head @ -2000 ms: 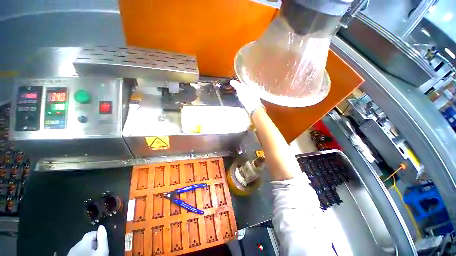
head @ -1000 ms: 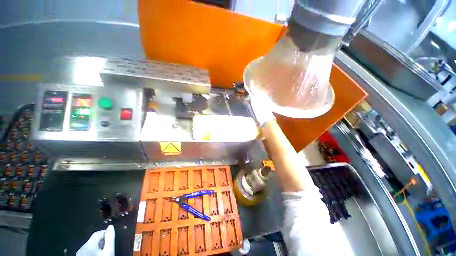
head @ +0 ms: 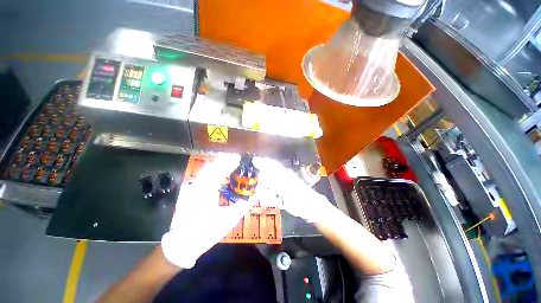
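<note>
A wound coil [head: 244,179], black with copper-orange bands, is held upright above the orange slotted tray [head: 261,232]. My left hand [head: 204,204], in a white glove, holds it from the left and below. My right hand [head: 285,186], also gloved, touches it from the right; its fingertips are washed out by glare. Blue handles of the nippers [head: 227,193] show partly beside the coil, mostly hidden by my left hand. Two dark coils [head: 156,183] stand on the black mat [head: 107,198].
The solder machine [head: 148,133] stands behind the tray, with a white padded roll [head: 282,120]. The clear fume hood [head: 356,65] hangs at upper right. The flux jar [head: 311,173] is partly hidden by my right arm. Coil trays stand left [head: 15,188] and right [head: 439,260], beside a red bin [head: 351,171].
My right hand has come back from the machine top to above the orange tray. My left hand has moved up and right from the mat. A coil is now between them. The view has shifted.
</note>
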